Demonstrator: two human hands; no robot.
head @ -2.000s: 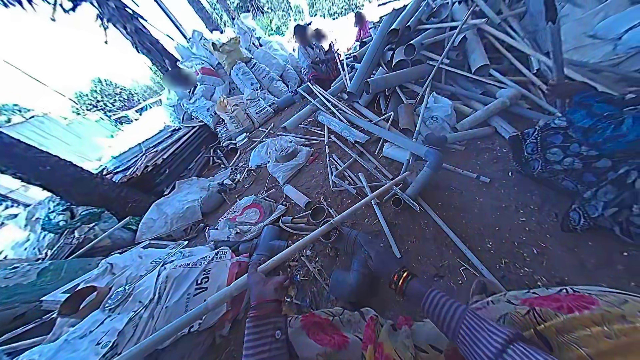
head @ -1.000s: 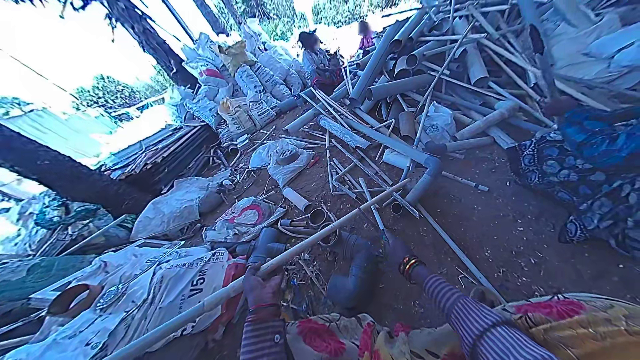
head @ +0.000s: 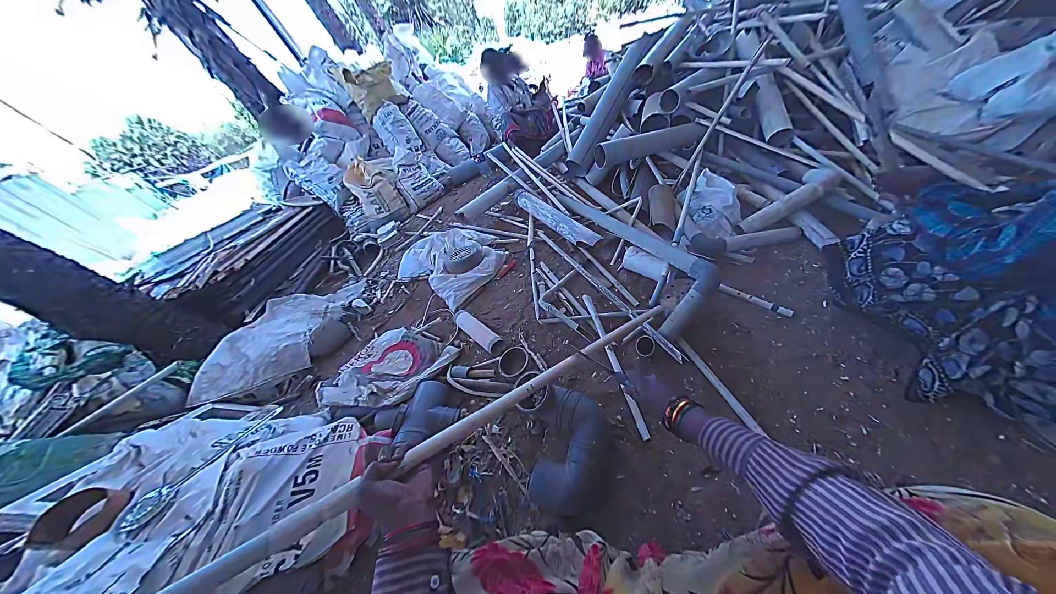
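Observation:
My left hand (head: 398, 495) is closed around a long pale plastic pipe (head: 528, 384), which slants from the lower left up toward the middle. At the right, my right hand (head: 652, 393) reaches over the soil beside a thin pale pipe (head: 610, 359); its fingers are blurred, and whether they grip that pipe is not plain. Between my hands lies a dark grey bent pipe fitting (head: 575, 450). Another grey fitting (head: 429, 412) rests just above my left hand. Beyond my right hand is a grey pipe with an elbow (head: 693, 289).
A large heap of plastic pipes (head: 652, 147) rises at the back right. Filled sacks (head: 396, 132) are stacked behind, near seated people (head: 516, 99). Printed sacks (head: 272, 487) lie at the lower left, a tree trunk (head: 99, 297) at the left, patterned cloth (head: 949, 305) at the right.
My right hand has moved right, from the dark bent fitting to beside the thin pipe. My left hand keeps its hold on the long pipe.

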